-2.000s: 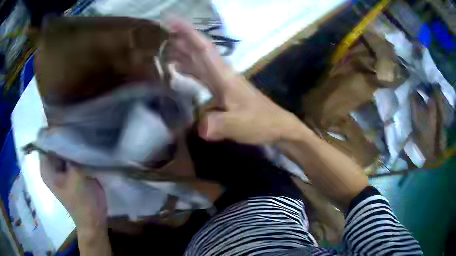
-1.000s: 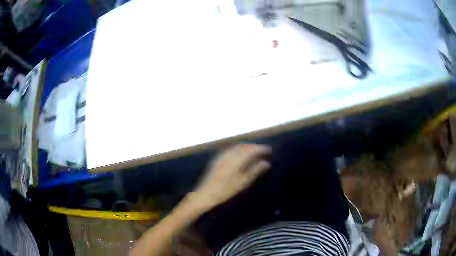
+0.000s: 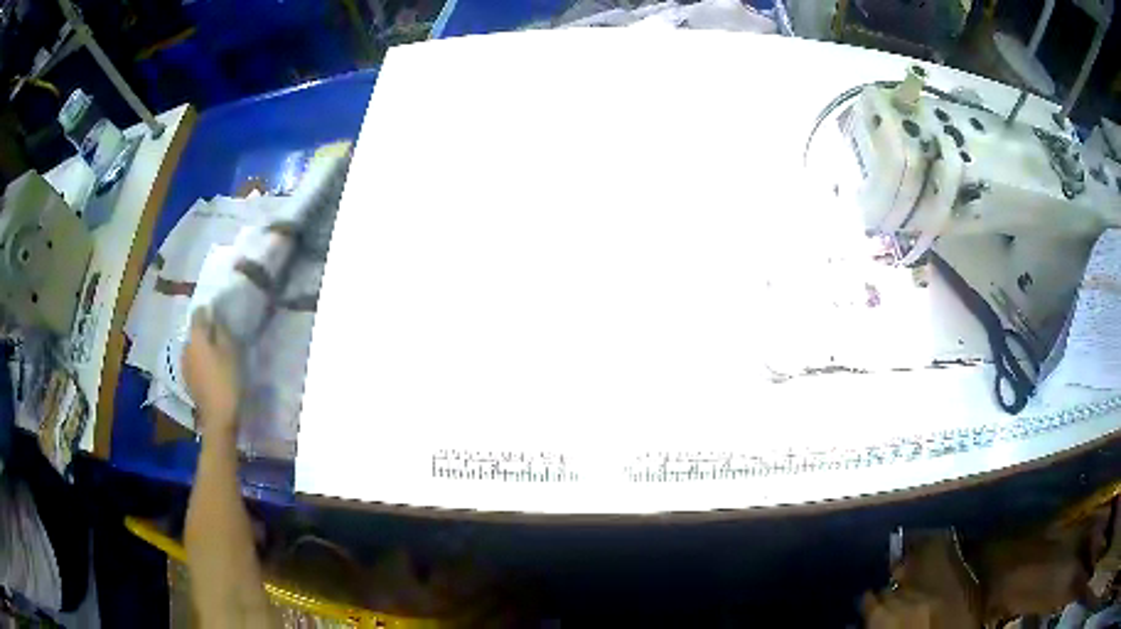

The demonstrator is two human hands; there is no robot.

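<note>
My left hand (image 3: 213,369) reaches into the blue bin (image 3: 234,123) on the left and grips the near edge of white cut panels (image 3: 236,291) with brown strips. The gripped part is lifted and folded over, and blurred at its far end. More white panels (image 3: 166,289) lie flat under and beside it in the bin. My fingertips are partly hidden by the cloth. My right hand is not in view.
The white table (image 3: 553,270) is washed out by glare. A sewing machine (image 3: 947,160), black shears (image 3: 1002,350) and a printed sheet (image 3: 1088,326) are at right. A ruler tape (image 3: 738,464) runs along the front edge. Brown cloth (image 3: 928,584) is at lower right.
The view has swung left from the heap of brown and white pieces to the table and bin. My left hand now grips white panels in the bin. My right hand has left the picture.
</note>
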